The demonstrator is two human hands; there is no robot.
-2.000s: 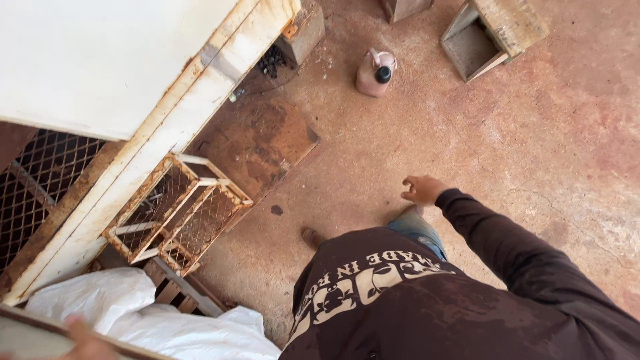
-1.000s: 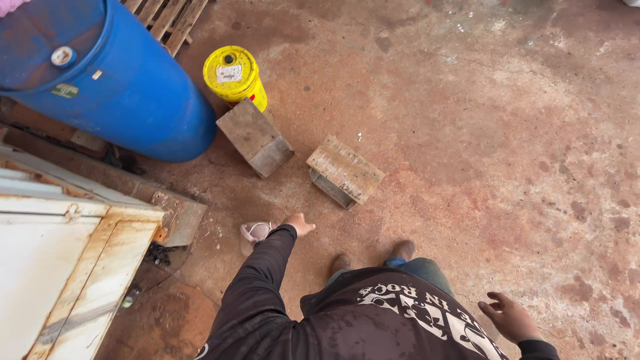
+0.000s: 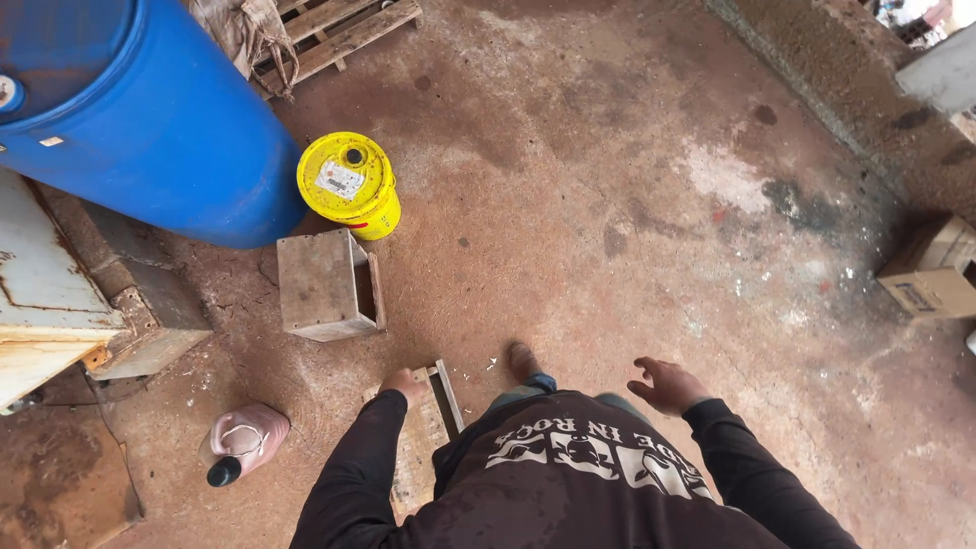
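Note:
My left hand [image 3: 406,385] appears just over the end of a wooden box [image 3: 415,457] beside my left leg; whether it touches the wood I cannot tell, and its fingers are partly hidden. Out to the right, my right hand [image 3: 669,386] hangs above the concrete floor with its fingers apart and nothing in it. A second wooden box [image 3: 316,282] stands ahead and to the left, close to a yellow plastic bucket [image 3: 354,183] with a black cap. A pinkish plastic jug [image 3: 252,438] with a black cap is on the floor left of my left arm.
A large blue plastic drum [image 3: 191,145] stands at the upper left, near a wooden pallet [image 3: 343,38]. A rusty white metal cabinet [image 3: 46,282] is at the left edge. To the right are a cardboard box [image 3: 934,286] and a low concrete wall [image 3: 831,84].
The view has swung far around, and the low wall and cardboard box now show. My left hand has gone from beside the pink jug to over the wooden box.

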